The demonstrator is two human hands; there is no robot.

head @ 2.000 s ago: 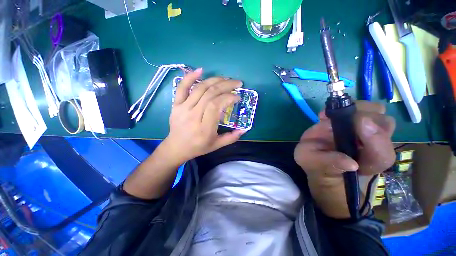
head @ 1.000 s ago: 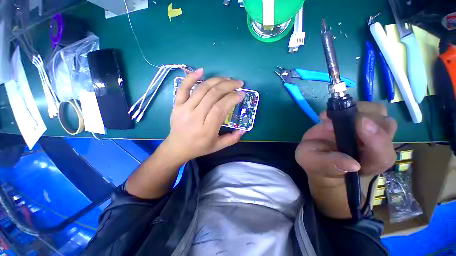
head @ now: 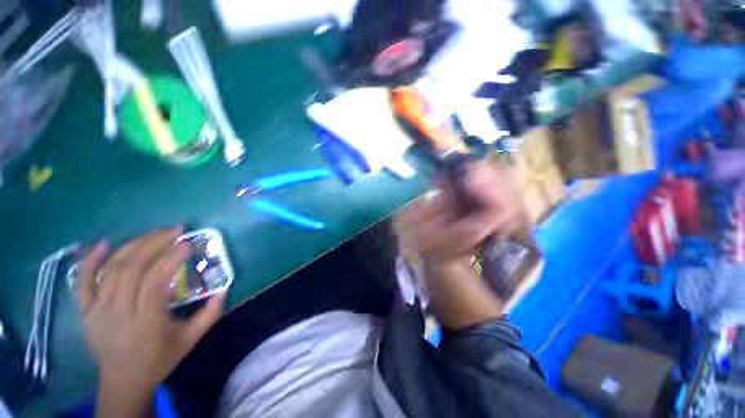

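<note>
My left hand (head: 143,302) holds the open white-rimmed case with its circuit board (head: 208,265) at the lower left, fingers over it and thumb at its near edge. Thin white cables (head: 42,310) lie left of the hand. My right hand (head: 470,212) is strongly blurred at the bench's right edge, by the orange-and-black tool (head: 421,114). A dark shape shows between its fingers, too blurred to name. The soldering iron cannot be made out. The light-blue flush cutters (head: 286,200) lie splayed on the mat.
A green spool (head: 167,118) and a white cable bundle (head: 204,90) lie at upper left. Dark-blue handles (head: 343,155) lie near the right hand. Cardboard boxes (head: 588,139) stand at right. A blue floor (head: 564,269) holds a stool (head: 641,286) and a brown box (head: 617,375).
The view has swung right, showing boxes and floor. My right hand has moved away to the right, to beside the orange tool. My left hand still holds the case.
</note>
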